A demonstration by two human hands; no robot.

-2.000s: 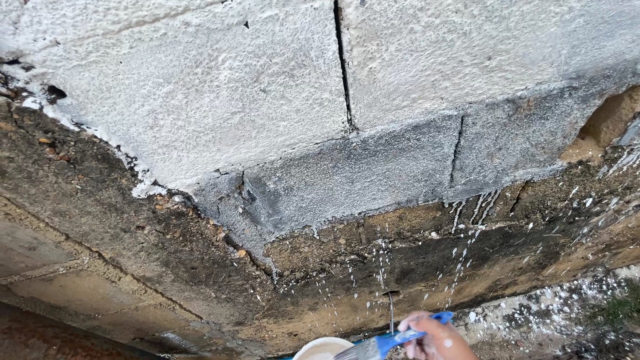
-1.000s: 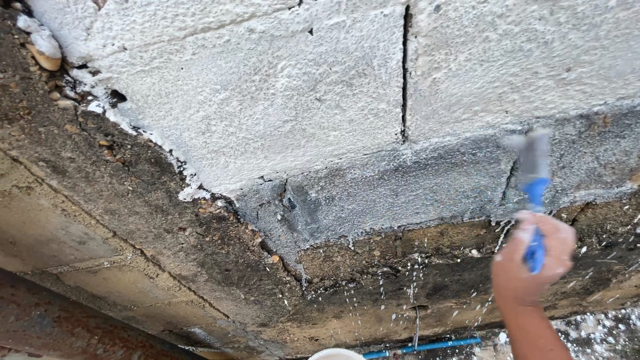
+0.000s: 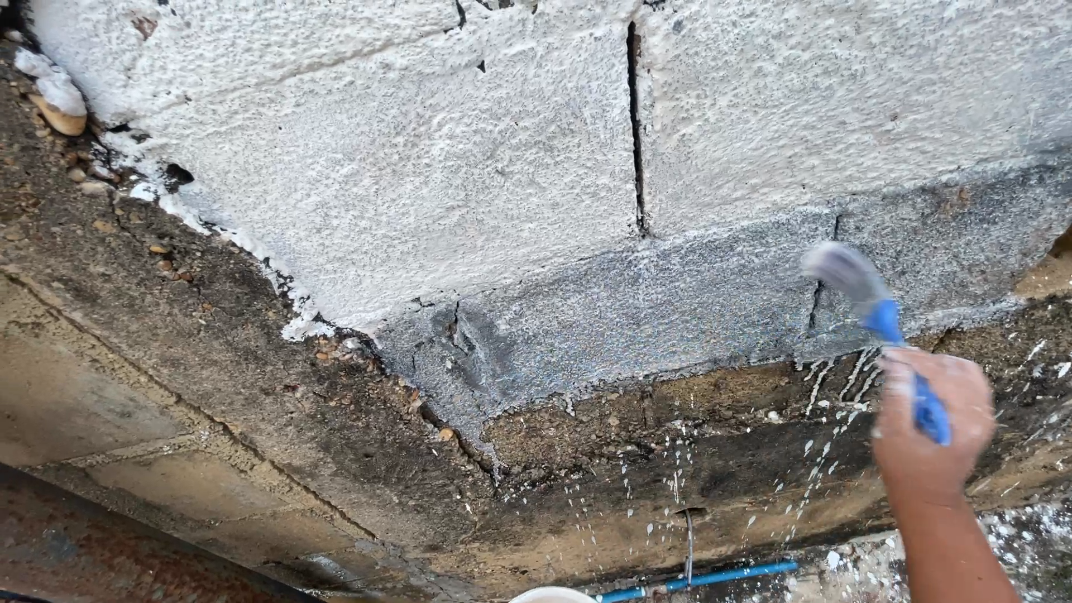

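Observation:
On the right, my right hand (image 3: 934, 410) grips the blue handle of a paintbrush (image 3: 854, 280), whose pale bristles are blurred against the grey lower band of a block wall (image 3: 603, 318). The wall's upper part bears rough white paint, cut by a dark upright crack. At the bottom edge, the rim of a white container (image 3: 553, 595) shows; its contents are hidden from this view. My left hand is outside the frame.
Below the wall runs a rough, stained ledge (image 3: 335, 419) with white drips. A blue pipe (image 3: 737, 574) lies along the bottom. A rusty metal beam (image 3: 109, 544) crosses the lower left corner. A paint-topped stone (image 3: 63, 113) sits at upper left.
The hand with the brush was low by the container two seconds ago, then rose to the grey band. Since one second ago, the bristles have swung leftward relative to the hand.

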